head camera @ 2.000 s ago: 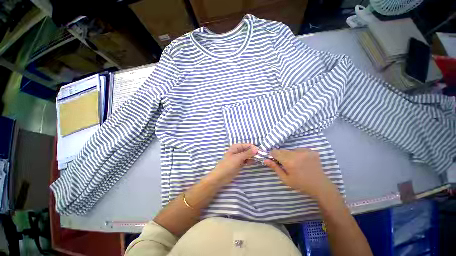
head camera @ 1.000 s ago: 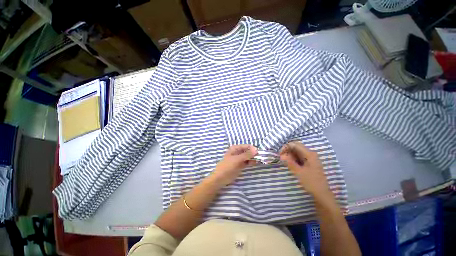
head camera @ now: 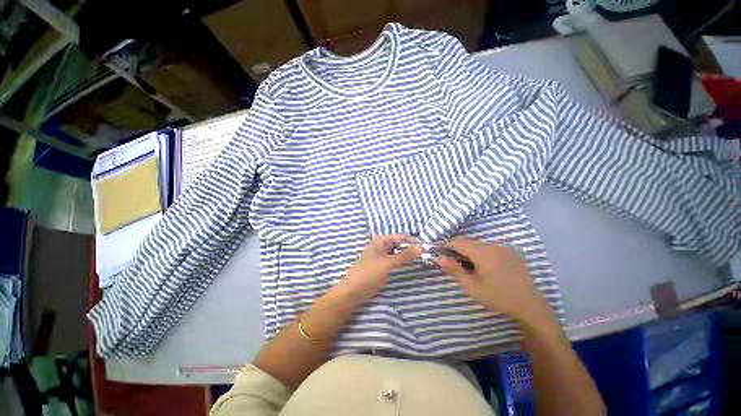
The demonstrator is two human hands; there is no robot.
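Observation:
A white and grey-blue striped top [head camera: 325, 154] lies spread on the table, neckline at the far edge. One sleeve [head camera: 479, 162] is folded across the body. My left hand [head camera: 380, 264] pinches the sleeve cuff [head camera: 426, 250] near the middle of the body. My right hand [head camera: 487, 275] is close at its right and holds small dark metal snips [head camera: 457, 258], their tip at the cuff. The fingers partly hide the snips and the pinched edge. Loose threads are too fine to see.
Papers with a yellow-tan card [head camera: 128, 199] lie at the left. A phone [head camera: 673, 81] rests on stacked pads at the far right, near a white fan [head camera: 626, 5]. A measuring tape [head camera: 609, 321] runs along the near edge. Blue bins [head camera: 678, 366] stand below, right.
One second ago my right hand was a little farther from the cuff. It has moved left to the cuff, and the dark snips now show more clearly. My left hand keeps its pinch.

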